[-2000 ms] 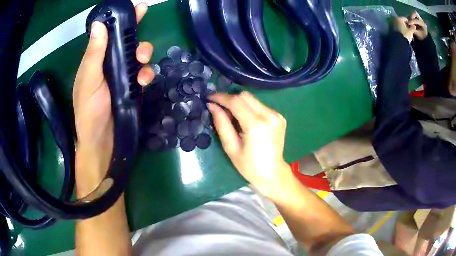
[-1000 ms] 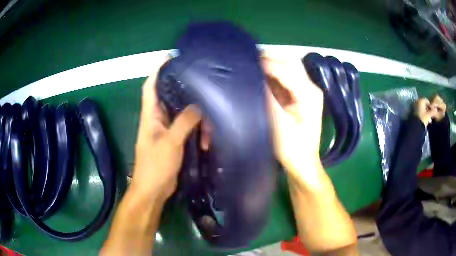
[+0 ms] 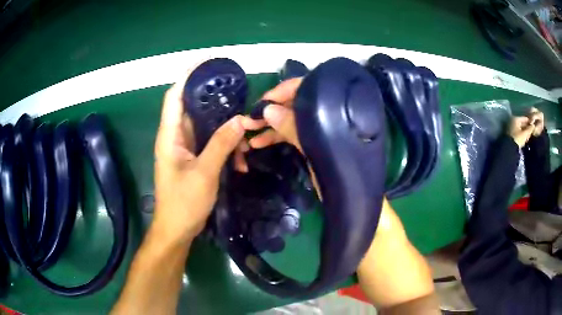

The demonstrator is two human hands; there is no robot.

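Observation:
A glossy navy neck fan (image 3: 351, 203) is held up in front of me, its curve towards me. Its left end (image 3: 217, 92) shows a ring of small holes; its right end shows a smooth circle outline. My left hand (image 3: 191, 166) grips the left arm of the fan. My right hand (image 3: 283, 117) reaches through behind the right end, which hides part of it. A small dark round disc (image 3: 262, 111) is between the fingertips of both hands. A pile of navy discs (image 3: 274, 227) lies on the table, seen through the band and partly hidden by it.
Several nested neck fans (image 3: 43, 197) lie at the left, others (image 3: 410, 123) at the right. One loose disc (image 3: 148, 203) lies left of my left forearm. A clear plastic bag (image 3: 484, 147) and a neighbouring worker's hands (image 3: 527, 126) are at the right. A white strip (image 3: 135, 77) crosses behind.
The fan has turned from a blurred sideways pose to both ends facing up and apart. My right hand has moved from its outer side to the gap between the ends, at a disc.

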